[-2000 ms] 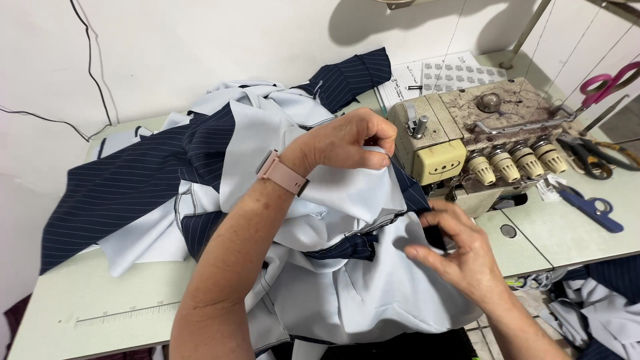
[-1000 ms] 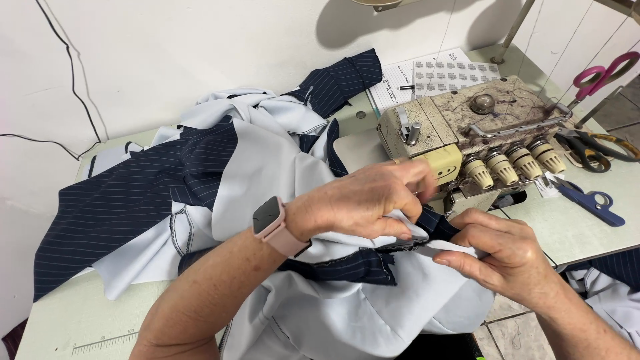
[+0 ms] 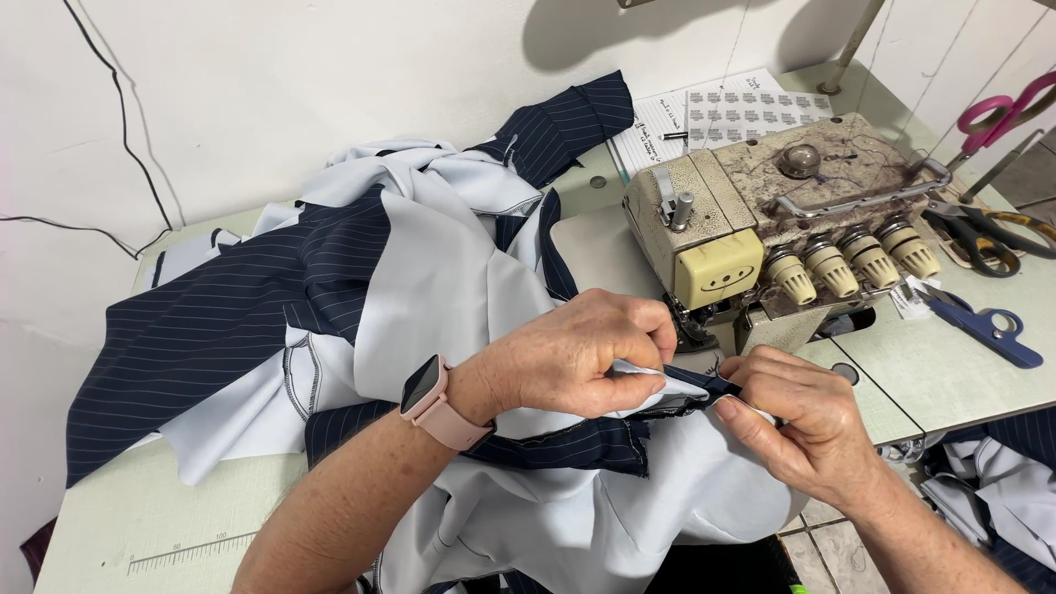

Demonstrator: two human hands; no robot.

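Note:
My left hand (image 3: 590,355), with a pink-strapped watch at the wrist, pinches the edge of a light grey lining fabric (image 3: 445,289). Close by on the right, my right hand (image 3: 796,412) grips the same layered edge between thumb and fingers, where lining meets navy pinstripe fabric (image 3: 206,330). Both hands are just in front of the presser foot (image 3: 695,330) of an overlock sewing machine (image 3: 742,198). A serged navy strip (image 3: 577,445) hangs below my left hand. The rest of the garment lies bunched across the table to the left.
Right of the machine lie blue thread snips (image 3: 982,326) and black-handled scissors (image 3: 982,239); pink-handled scissors (image 3: 1002,115) stand upright behind them. Papers (image 3: 652,148) with a pen lie behind the machine. More fabric (image 3: 990,487) is at lower right. A ruler scale (image 3: 194,551) marks the table (image 3: 107,528).
My left hand has moved down from above the cloth to beside my right hand. My right hand, earlier with fingers apart, has closed on the fabric edge.

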